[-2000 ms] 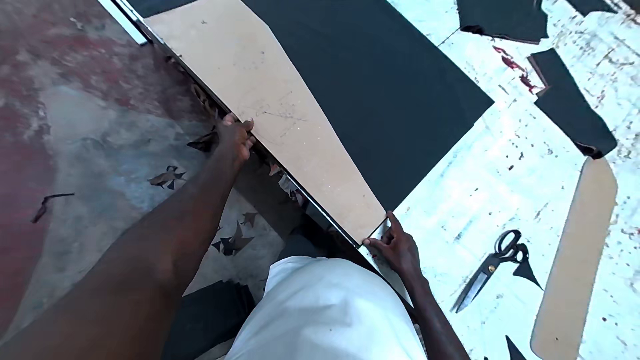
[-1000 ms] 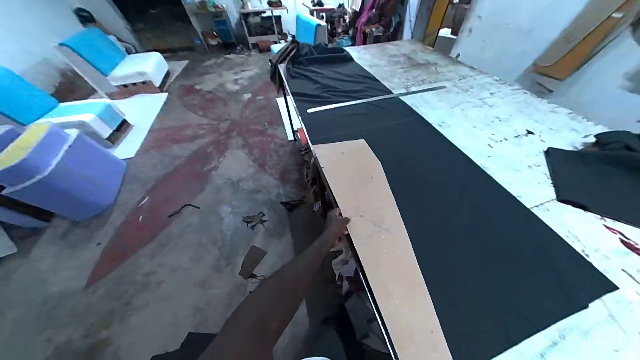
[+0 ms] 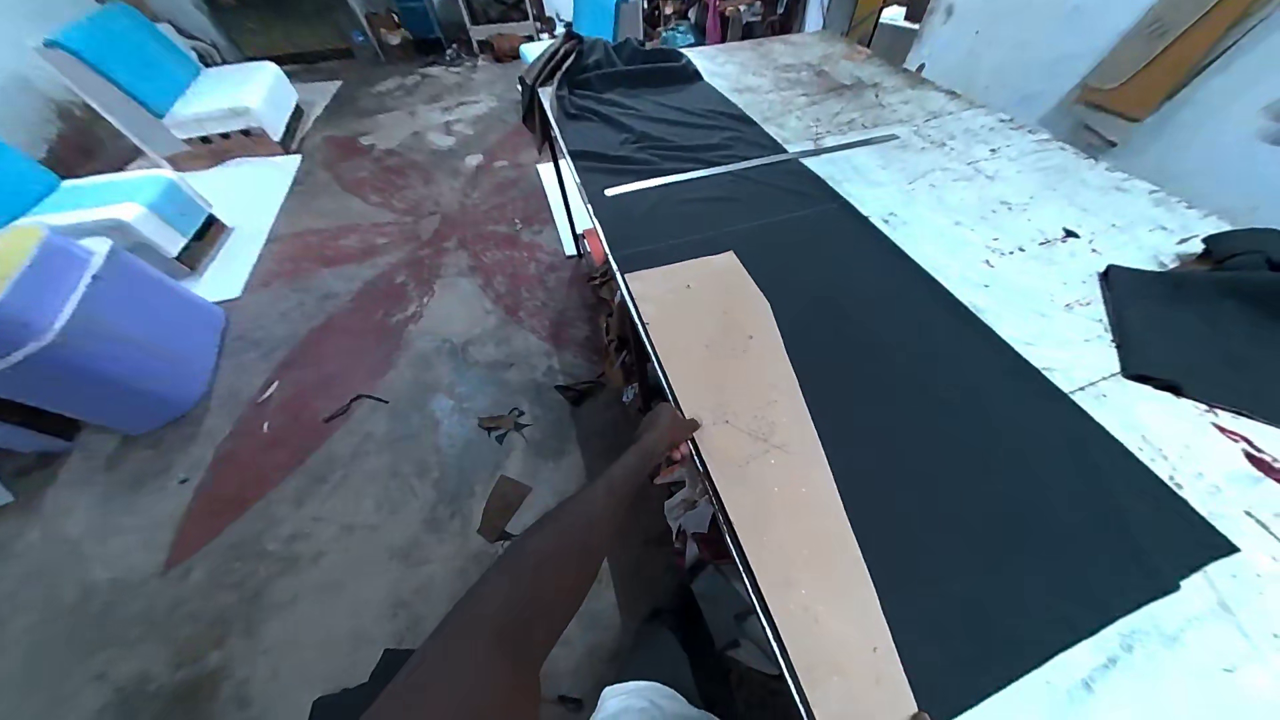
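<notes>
A long tan cardboard pattern piece (image 3: 770, 450) lies on dark fabric (image 3: 930, 420), along the left edge of a white worktable. My left hand (image 3: 672, 436) is at that edge, thumb on the border of the pattern and fingers below the tabletop; how firmly it grips is hidden. Of my right hand only a fingertip (image 3: 921, 715) shows, at the pattern's near end on the bottom edge of the view. Farther up, a metal straightedge (image 3: 750, 165) lies across the fabric, which is bunched at the far end.
Folded dark fabric (image 3: 1200, 320) lies at the table's right. Scraps (image 3: 503, 505) are scattered on the floor beside the table. A purple plastic bin (image 3: 120, 330) and cushioned seats in blue and white (image 3: 235, 98) stand at the left. Boards (image 3: 1160, 65) lean by the wall.
The view has swung up and left, away from the shears and smaller pattern piece seen earliest. My left hand stays at the table edge by the pattern.
</notes>
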